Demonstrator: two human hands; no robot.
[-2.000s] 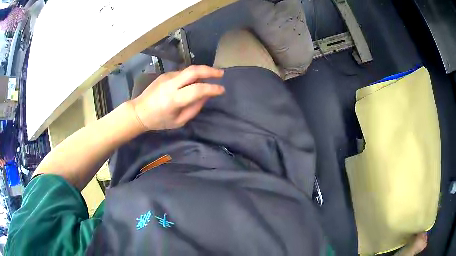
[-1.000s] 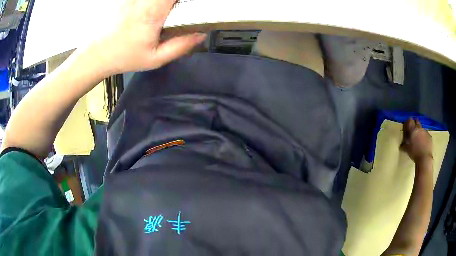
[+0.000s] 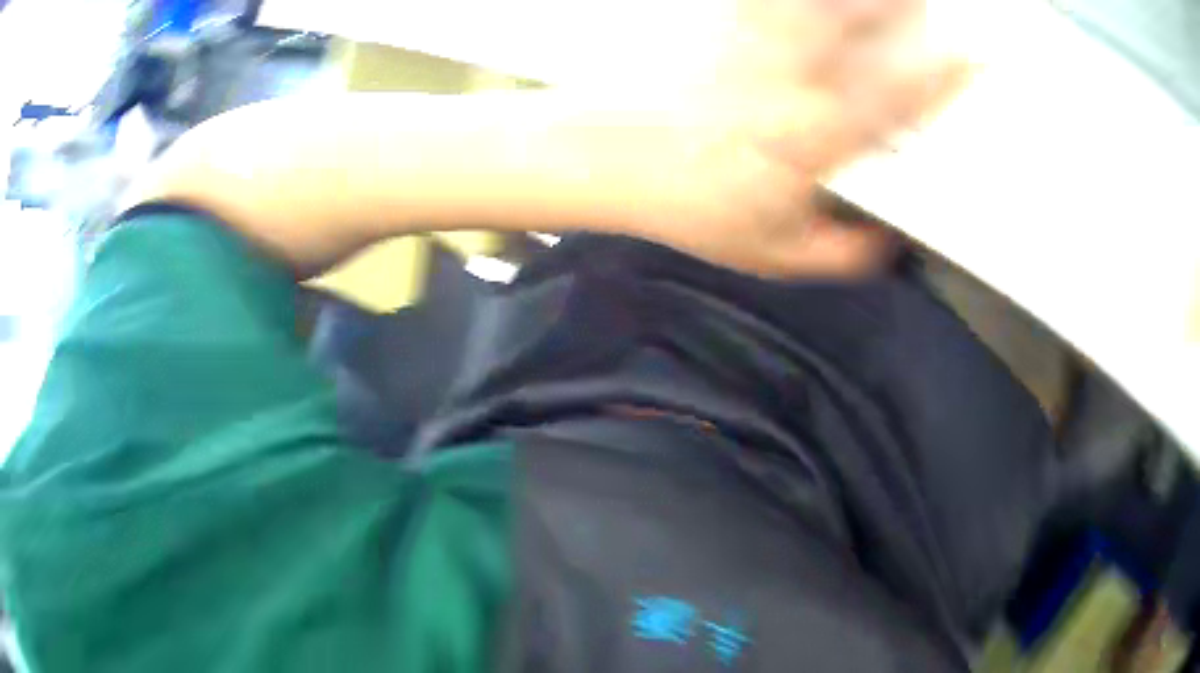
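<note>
My left hand (image 3: pixel 829 145) is blurred, with its fingers apart, at the near edge of the white table (image 3: pixel 1053 197). Nothing shows in it. A beige-yellow panel (image 3: pixel 1095 621) with a blue edge beside it is low at the bottom right, cut off by the picture's edge. A small blurred skin-toned patch, which looks like part of my right hand (image 3: pixel 1155 639), is beside it in the corner. Its fingers and its hold on the panel cannot be made out.
More beige-yellow pieces (image 3: pixel 382 274) hang or lie below my left forearm, at the table's left side. My dark apron fills the middle. Dark and blue blurred things are at the upper left.
The view has swung to the right and blurred. My left hand now reaches farther over the table edge. The panel and my right hand, which was on it, have slid towards the bottom right corner.
</note>
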